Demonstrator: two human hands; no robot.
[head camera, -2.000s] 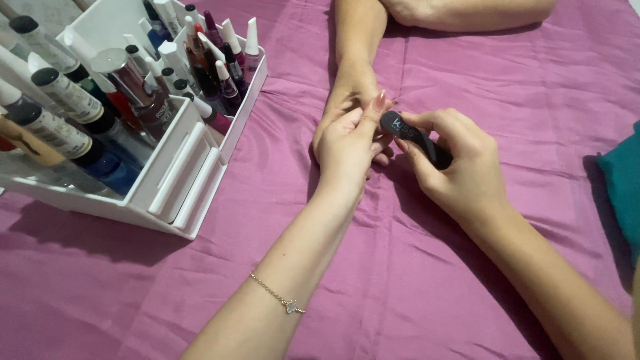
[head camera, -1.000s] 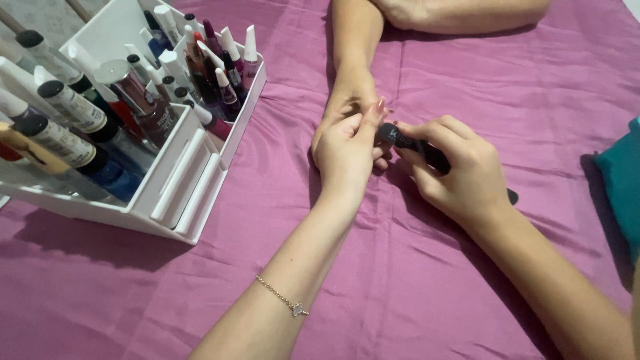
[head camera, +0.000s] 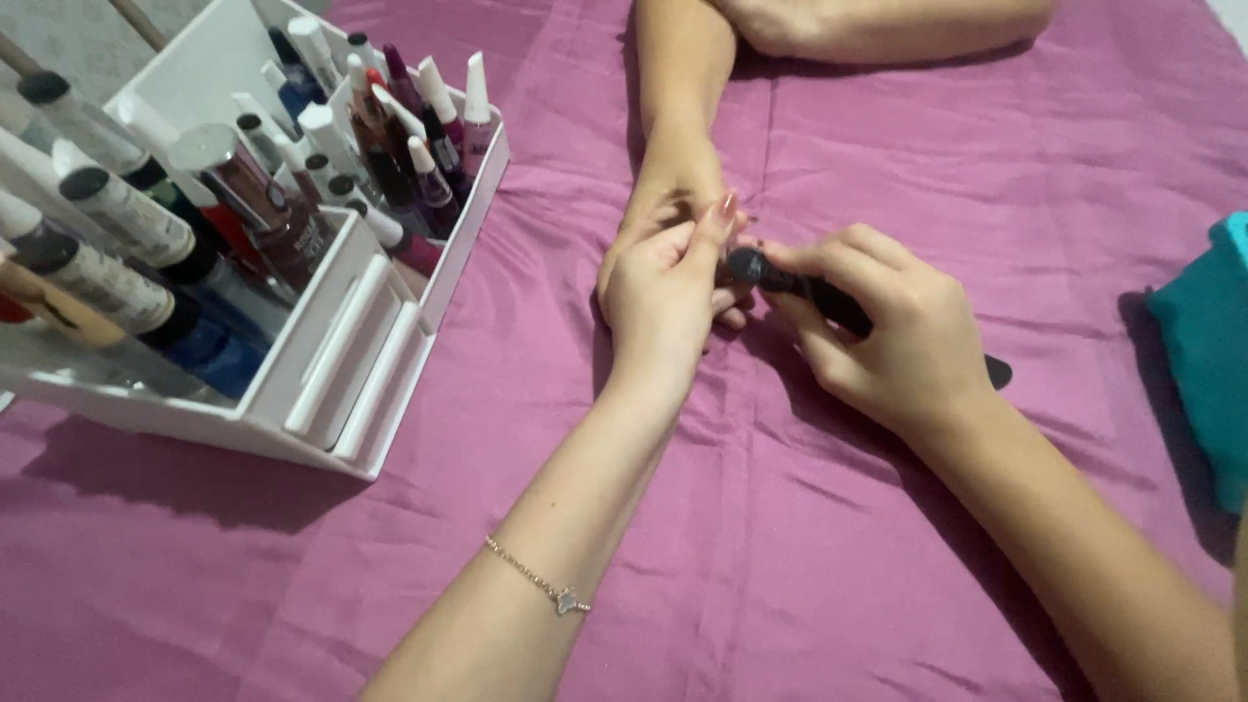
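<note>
My left hand, at the centre, is closed on the fingers of another person's hand, whose arm reaches in from the top. A thin chain bracelet lies around my left wrist. In my right hand is a black nail file. Its rounded front end touches or nearly touches the other person's fingertips, and its rear end shows past my palm. My fingers partly hide the exact contact with the nail.
A white organizer full of nail polish bottles and other slim items stands at the left. A teal cloth item lies at the right edge. Wrinkled pink fabric covers the table. The other person's second forearm rests across the top.
The black file has shifted within my right hand's area; its rear end shows beyond my palm now and one second ago, but not two seconds ago. My left hand keeps its hold.
</note>
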